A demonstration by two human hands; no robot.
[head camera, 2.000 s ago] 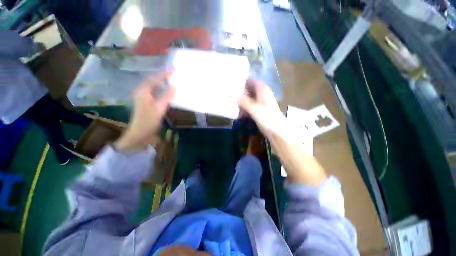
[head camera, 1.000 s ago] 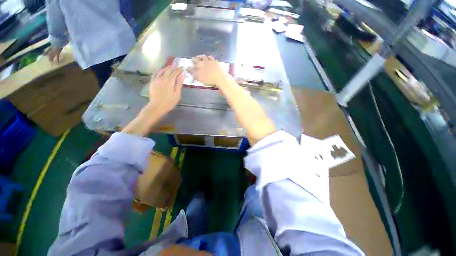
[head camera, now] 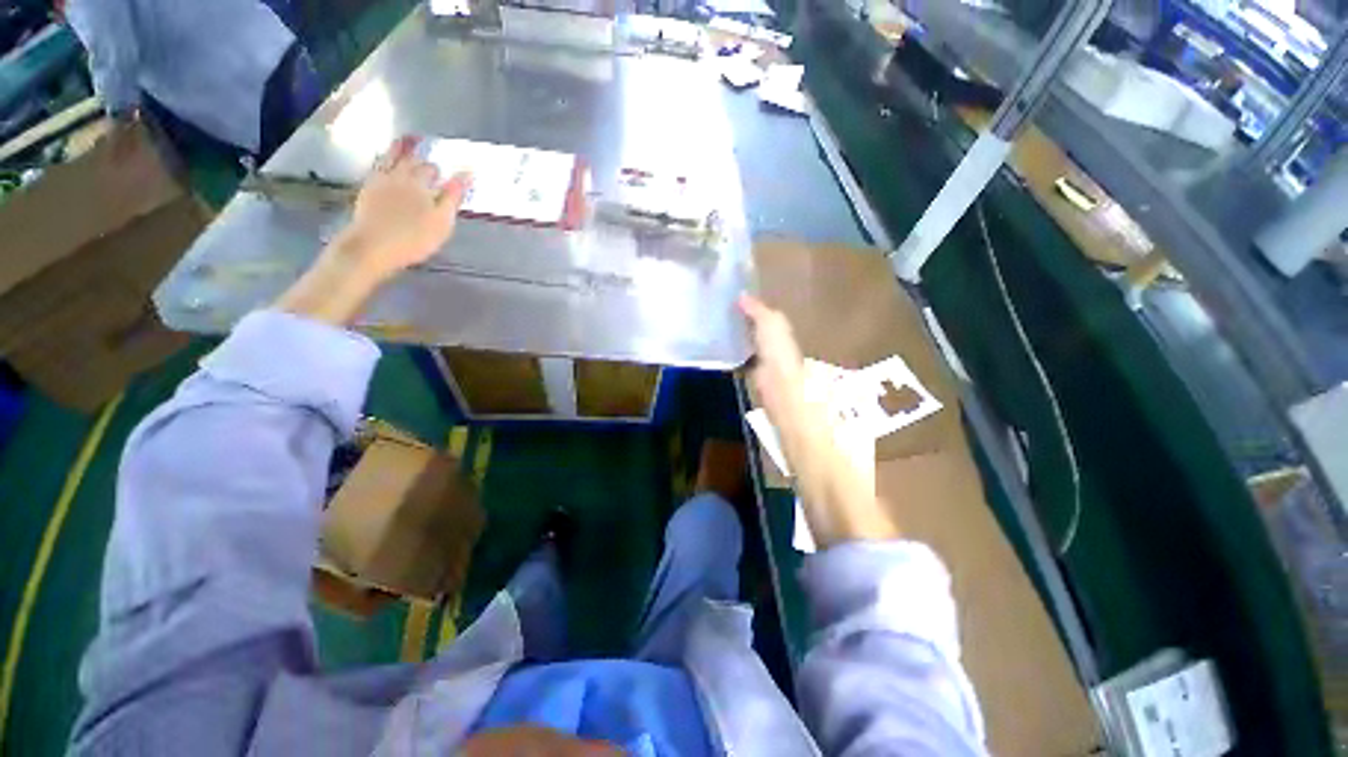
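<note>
A white card [head camera: 510, 178] lies on the red-topped fixture [head camera: 578, 194] on the shiny metal machine table [head camera: 488, 303]. My left hand [head camera: 407, 215] rests on the left end of the card and fixture, fingers spread. I cannot tell whether it grips anything. My right hand [head camera: 769, 348] is at the right front corner of the metal table, fingers at its edge. Whether the fingers close on the edge is unclear. White cards lie beside it, one with a part-shaped cut-out [head camera: 905, 396].
Brown cardboard [head camera: 983, 577] covers the bench on the right. Thin metal bars [head camera: 665, 222] lie beside the fixture. An open carton [head camera: 396, 510] stands on the floor, a larger carton [head camera: 89, 252] farther left. A person [head camera: 192, 67] stands at upper left. Labelled packs [head camera: 1175, 713] lie lower right.
The card went from both hands down onto the fixture. Since then my right hand has left the card and moved right and nearer to the table corner; my left hand has shifted to the card's left end.
</note>
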